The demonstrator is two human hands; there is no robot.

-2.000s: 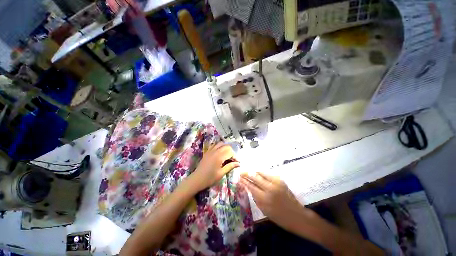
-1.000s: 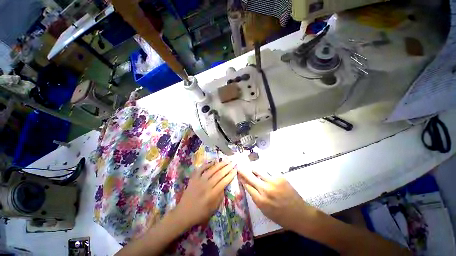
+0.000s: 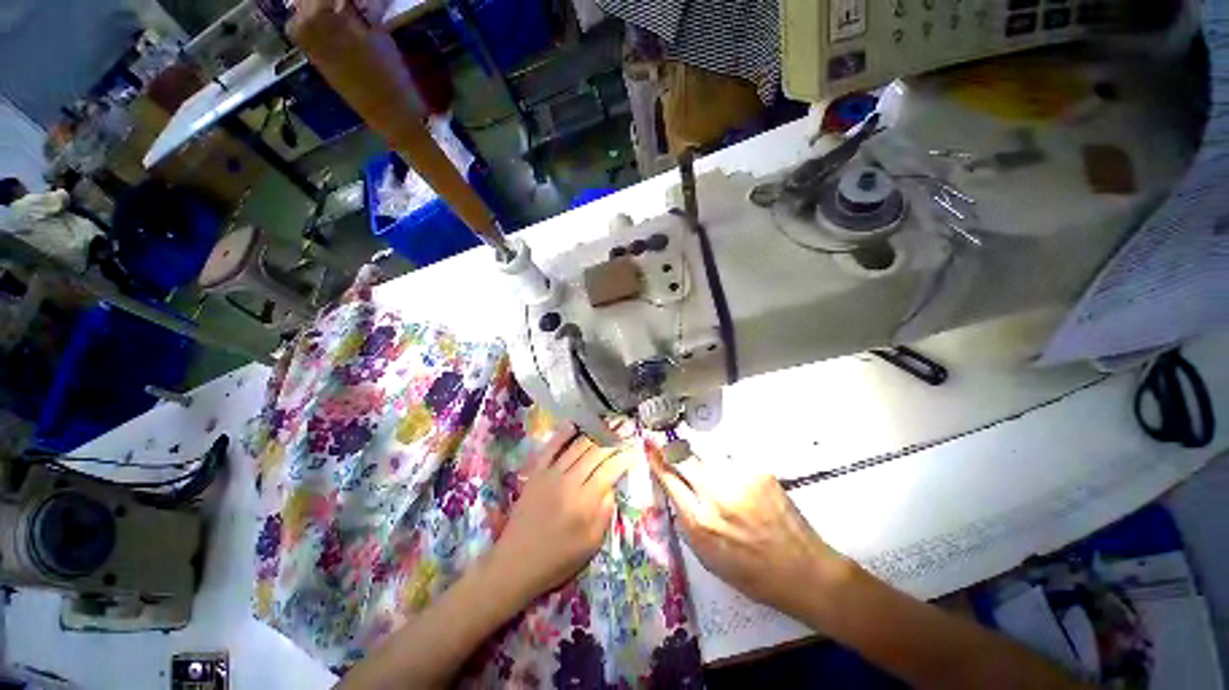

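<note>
The floral garment piece (image 3: 391, 458) lies gathered on the white table, its edge reaching the needle area of the newer lockstitch machine (image 3: 620, 297). My left hand (image 3: 566, 499) lies on the cloth just in front of the needle area, fingers pressing it down. My right hand (image 3: 735, 519) is at the right edge of the cloth, its fingertips close to the presser foot and near my left fingertips, holding the cloth edge. Glare and the machine head hide the exact needle point.
Thread snips (image 3: 911, 364) and fabric shears (image 3: 1174, 399) lie on the table right of the needle. A work sheet (image 3: 1146, 270) hangs at the right. The older lockstitch machine (image 3: 108, 539) stands at the left. A basket with floral scraps (image 3: 1112, 607) is below right.
Since two seconds ago the view has moved closer to the machine head. Since one second ago both hands have moved slightly up towards the needle area, with the cloth.
</note>
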